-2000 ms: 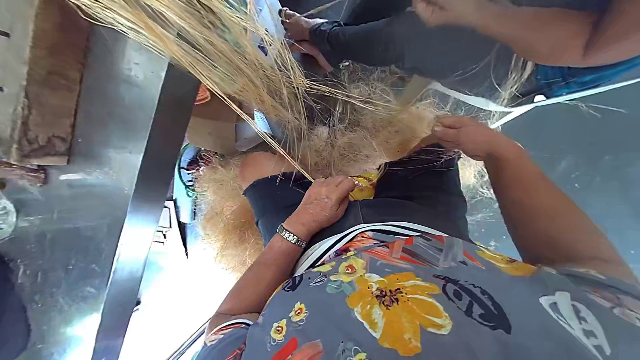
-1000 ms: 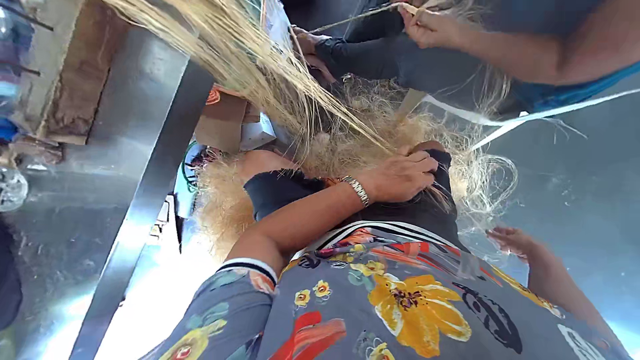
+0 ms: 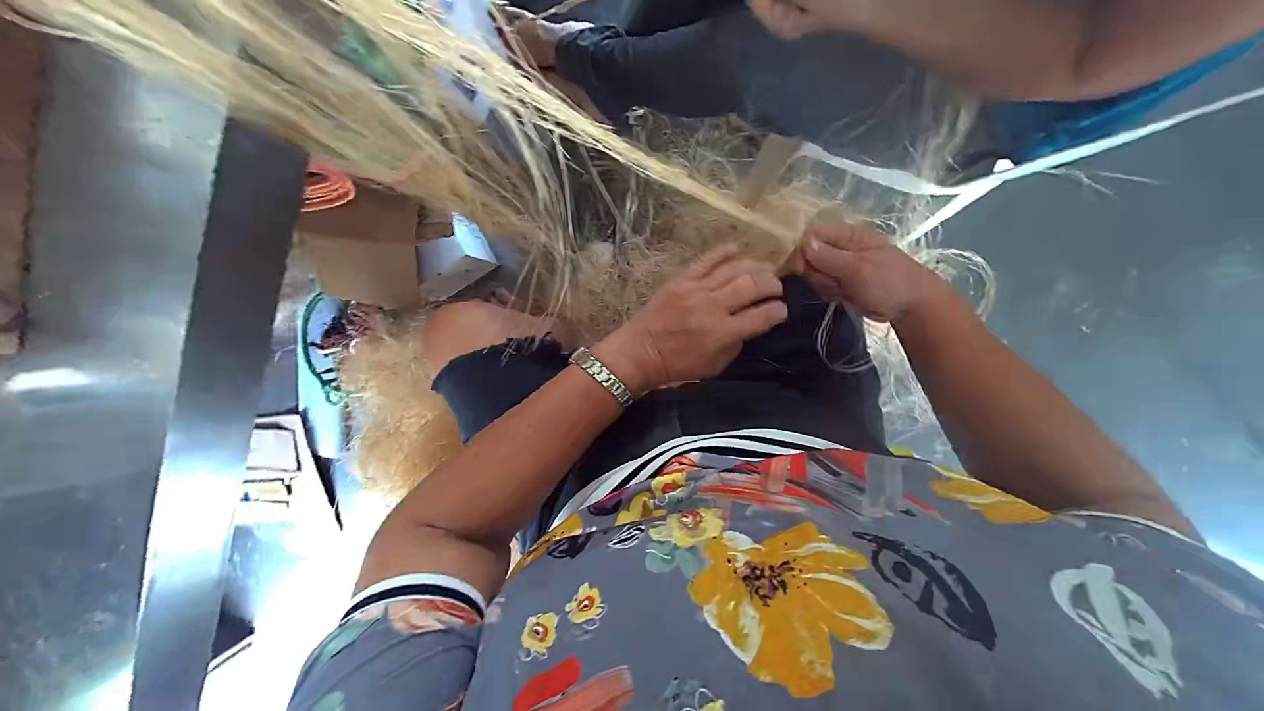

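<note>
A long bundle of pale dry plant fibre (image 3: 612, 148) slants from the upper left down to my lap, its end between my two hands. My right hand (image 3: 857, 269) pinches that end between thumb and fingers. Beside it, my left hand (image 3: 696, 321), with a metal-banded watch (image 3: 600, 375) on the wrist, lies with bent, slightly parted fingers against the fibre; whether it grips any is unclear. Tangled, frizzy fibre (image 3: 617, 281) covers my thighs below the bundle. A flat tan strip (image 3: 770, 170) stands out of the fibre near my right hand.
A metal table edge (image 3: 212, 395) runs along the left. Behind it are an orange coil (image 3: 326, 188), a cardboard box (image 3: 360, 242) and a heap of loose fibre (image 3: 395, 410). Another person's arm (image 3: 948, 39) reaches in at the top right, above a white strap (image 3: 1076, 153).
My right hand, apart from the fibre at the right one second ago, is now at the bundle's end. My left hand has shifted left from there. The other person's hand has moved toward the top edge.
</note>
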